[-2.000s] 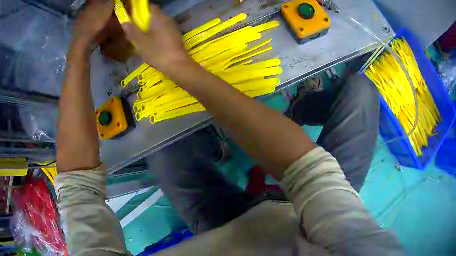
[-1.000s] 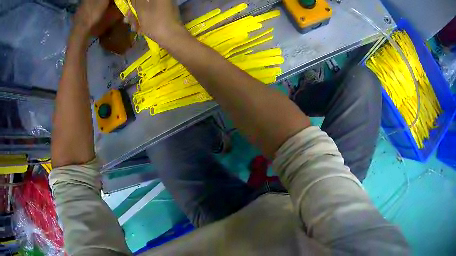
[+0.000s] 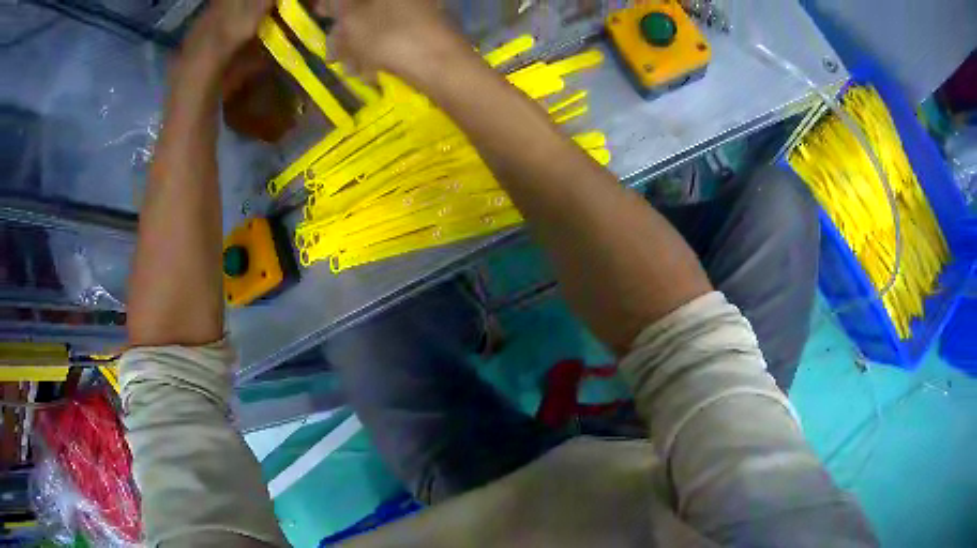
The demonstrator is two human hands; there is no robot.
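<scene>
Many flat yellow strips (image 3: 407,177) lie in a pile on the grey metal table (image 3: 370,300), with small loops at their left ends. My left hand (image 3: 230,27) is at the top edge, beside the upper end of a yellow strip; its fingers are partly cut off. My right hand (image 3: 386,32) is above the pile, near two strips that slant up to the top edge. Its fingers are blurred and partly hidden, so I cannot tell whether either hand grips a strip. An orange-brown block (image 3: 260,99) shows below my left hand.
An orange-yellow button box (image 3: 255,262) stands at the table's left, another (image 3: 658,45) at the right. A blue bin (image 3: 908,348) full of yellow strips is beside my knee, with a clear tube over it. Red material in a clear bag (image 3: 91,460) is at lower left.
My right hand has moved slightly right, and my left hand has shifted a little right at the top. Two strips now slant between the hands and the pile. The view has shifted slightly.
</scene>
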